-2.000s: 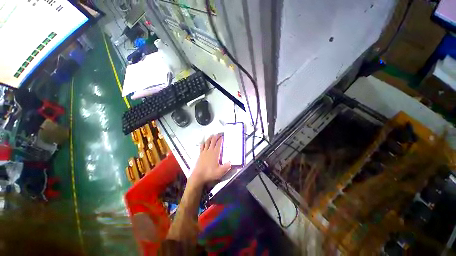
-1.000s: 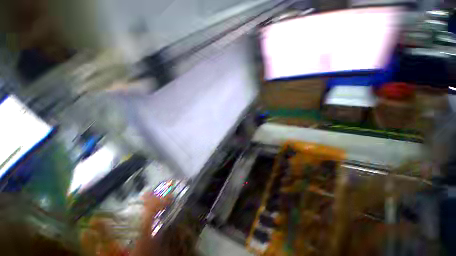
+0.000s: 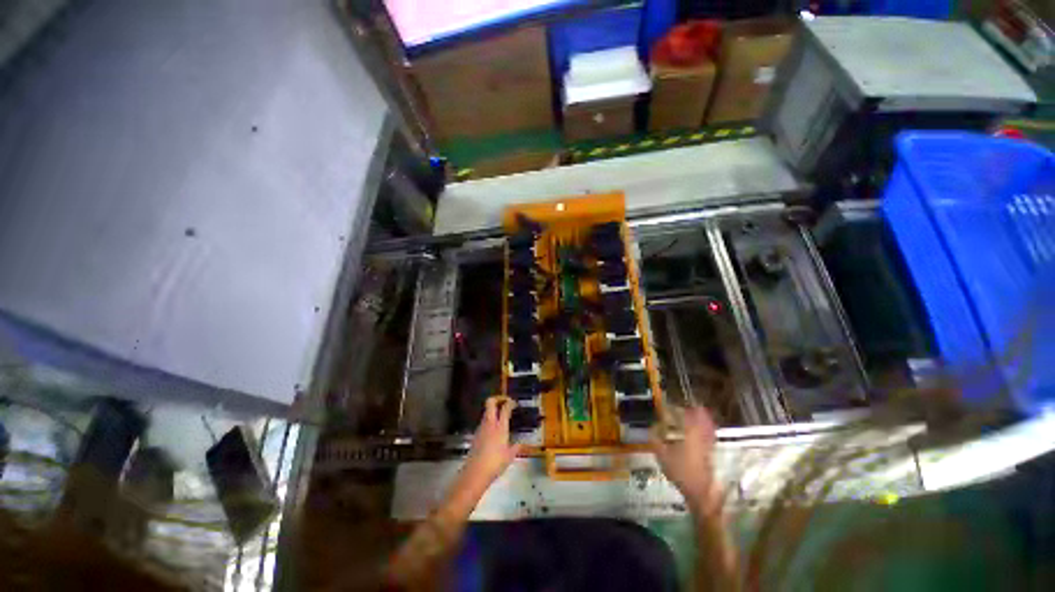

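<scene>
An orange test fixture (image 3: 565,434) lies across the conveyor in front of me, its handle end towards me. Black units (image 3: 524,312) with cables sit in two rows on it, with a narrow green circuit board (image 3: 575,393) down the middle. My left hand (image 3: 495,434) is at the fixture's near left corner, its fingers on the orange edge. My right hand (image 3: 687,445) is at the near right corner, slightly blurred; whether its fingers grip the edge is unclear.
The metal-railed conveyor (image 3: 740,324) runs left and right. A grey-white cabinet (image 3: 208,197) stands at left, with a dark device (image 3: 241,468) on the shelf below it. Blue baskets (image 3: 972,254) stand at right. Cardboard boxes (image 3: 492,93) and a bright monitor (image 3: 463,14) are behind.
The view has swung right from the computer shelf to the fixture. My left hand has left the white pad beside the mice and is now at the fixture; my right hand has come into view.
</scene>
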